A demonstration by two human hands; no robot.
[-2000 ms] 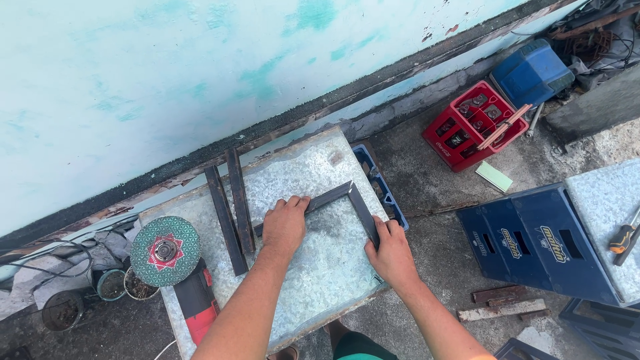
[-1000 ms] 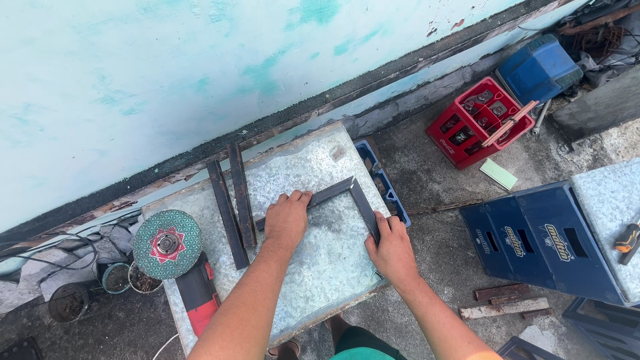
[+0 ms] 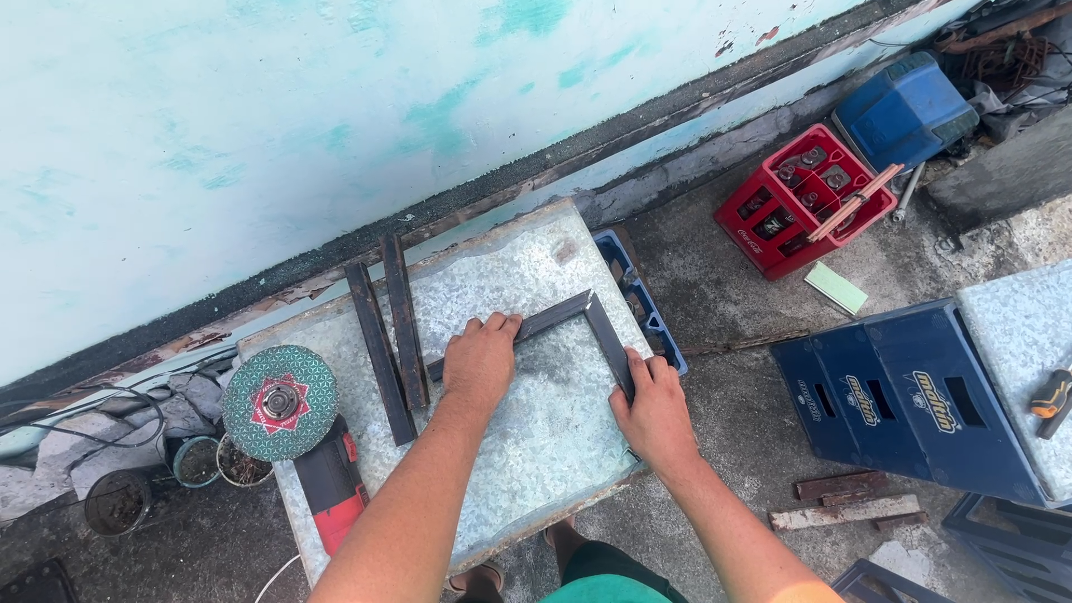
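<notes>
Two dark metal bars meet at a mitred corner on a galvanized sheet-metal tabletop. My left hand grips the left bar from above, near its middle. The right bar slants down into my right hand, whose fingers close on its lower end. At the corner the bars touch or nearly touch; a bright edge shows there. Left of my left hand lie two more dark, rust-marked bars, one beside the other. An angle grinder with a green patterned disc rests at the table's left edge.
A blue crate stands behind the table's right edge. Farther right are a red bottle crate, a blue container and stacked dark blue crates. Metal scraps lie on the concrete. Pots and cables sit left, below the painted wall.
</notes>
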